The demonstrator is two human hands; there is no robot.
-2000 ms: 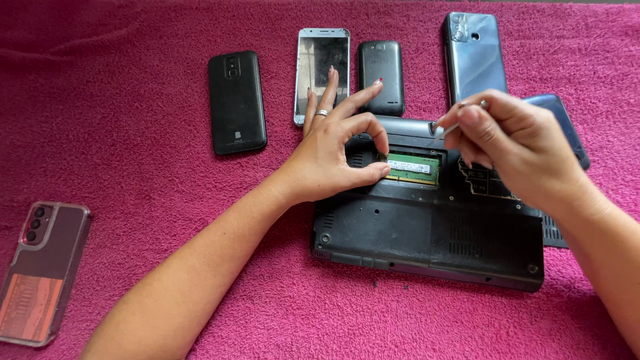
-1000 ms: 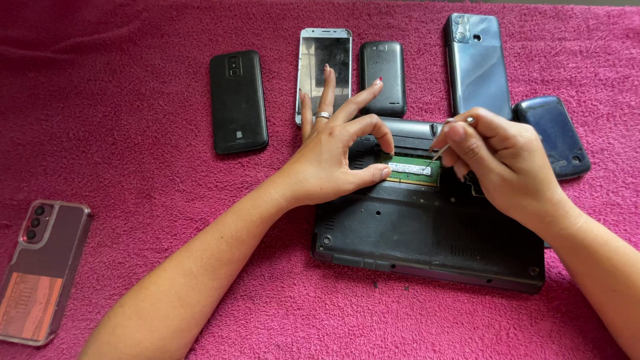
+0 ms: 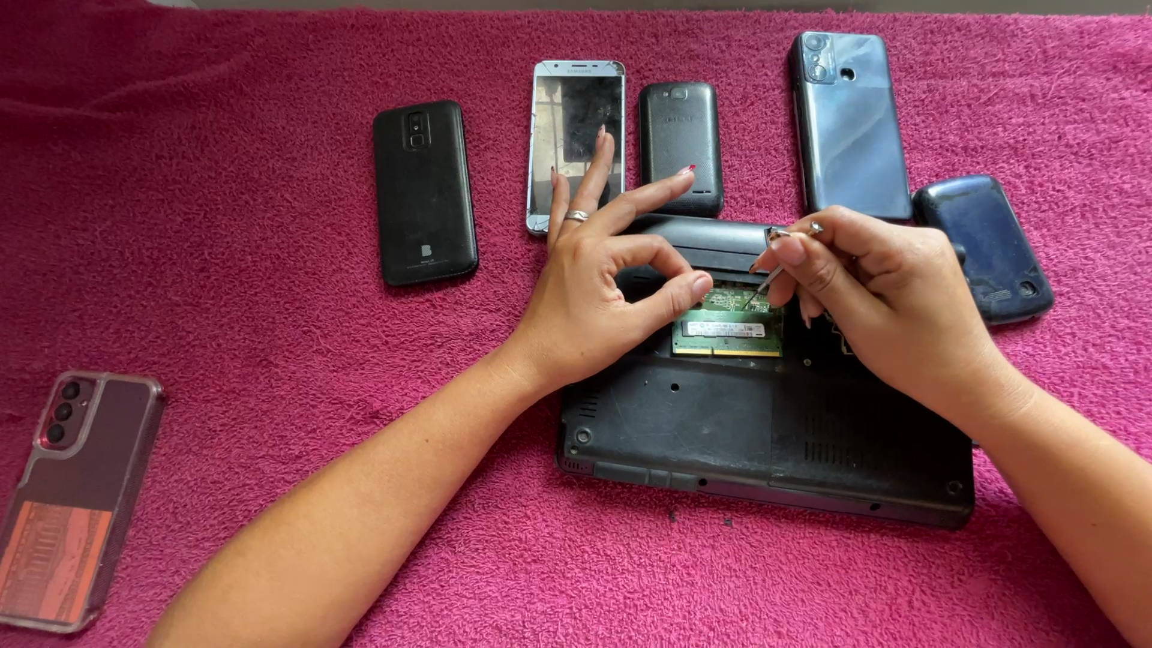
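Note:
A black laptop [image 3: 684,405] lies upside down with a compartment uncovered, showing a green RAM module [image 3: 729,342] that bears a white label. My left hand [image 3: 589,288] pinches thumb and index finger together at the module's upper left; whether anything is between the tips is hidden. Its other fingers spread over the phones behind. In my right hand [image 3: 891,288] is a thin metal tool [image 3: 763,285], perhaps a small screwdriver or tweezers, its tip pointing down at the green board just above the module. That hand covers the compartment's right part.
Behind the laptop lie a cracked white smartphone [image 3: 576,117], a small black phone [image 3: 679,135], a glossy blue-grey phone [image 3: 853,135] and a dark blue phone [image 3: 981,243]. A black phone [image 3: 425,193] and a phone in a clear case [image 3: 76,477] lie left on the pink towel [image 3: 270,270].
The RAM module's near edge now appears lower, with more green board showing above it. My right hand first held the tool higher, then brought its tip down to the module; now it is just above it.

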